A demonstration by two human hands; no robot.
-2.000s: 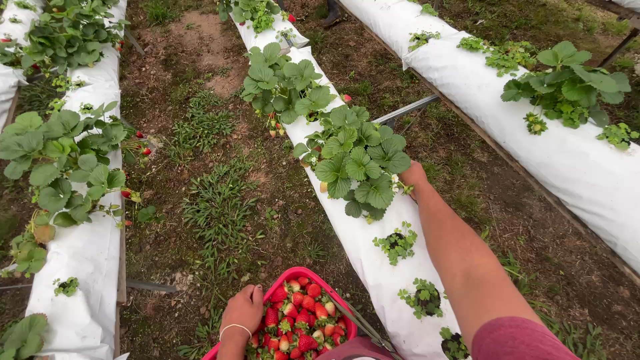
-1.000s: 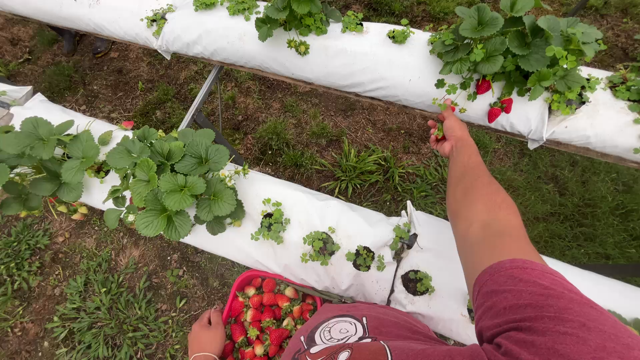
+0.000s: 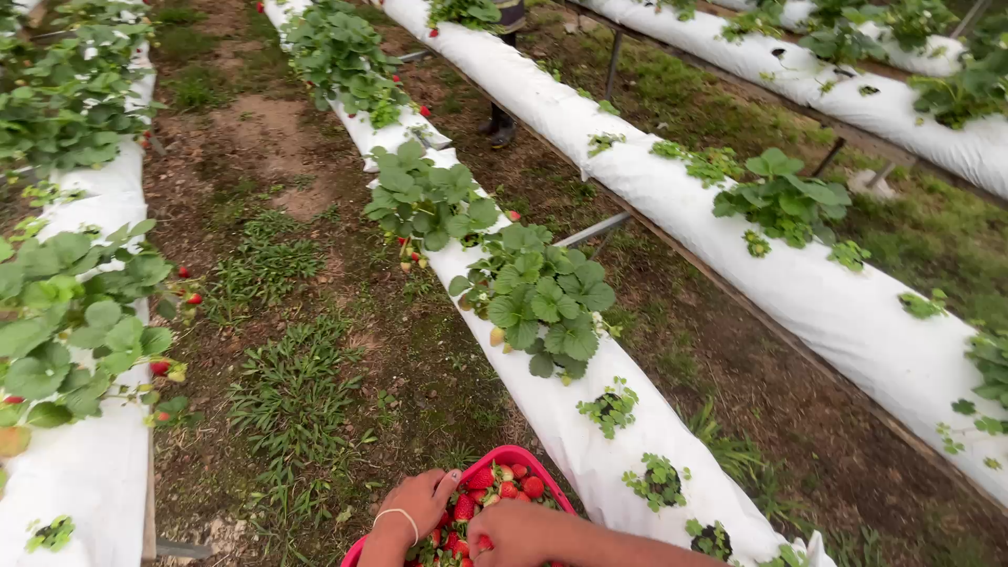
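A red plastic container (image 3: 510,454) full of picked strawberries (image 3: 465,506) is at the bottom centre. My left hand (image 3: 417,504) rests at its left rim, thumb over the edge, a pale band round the wrist; whether it grips the rim is unclear. My right hand (image 3: 508,531) reaches over the berries from the right, knuckles up, with a red strawberry (image 3: 484,543) at its fingertips; whether it holds that berry cannot be told. Beyond the container, a leafy strawberry plant (image 3: 551,295) grows from the white bed, a pale unripe berry (image 3: 497,336) at its left edge.
White plastic-covered raised beds (image 3: 677,429) run diagonally, with small clover-like weeds (image 3: 610,407) in the planting holes. Another bed (image 3: 75,480) with ripe berries (image 3: 160,368) lies left. Weedy soil (image 3: 299,394) separates them. A metal crossbar (image 3: 592,230) joins two beds. A person's boots (image 3: 502,134) stand farther back.
My right hand has come back from the plant with red berries on the right-hand bed to the container. The left hand has stayed by the container. The view has swung back left.
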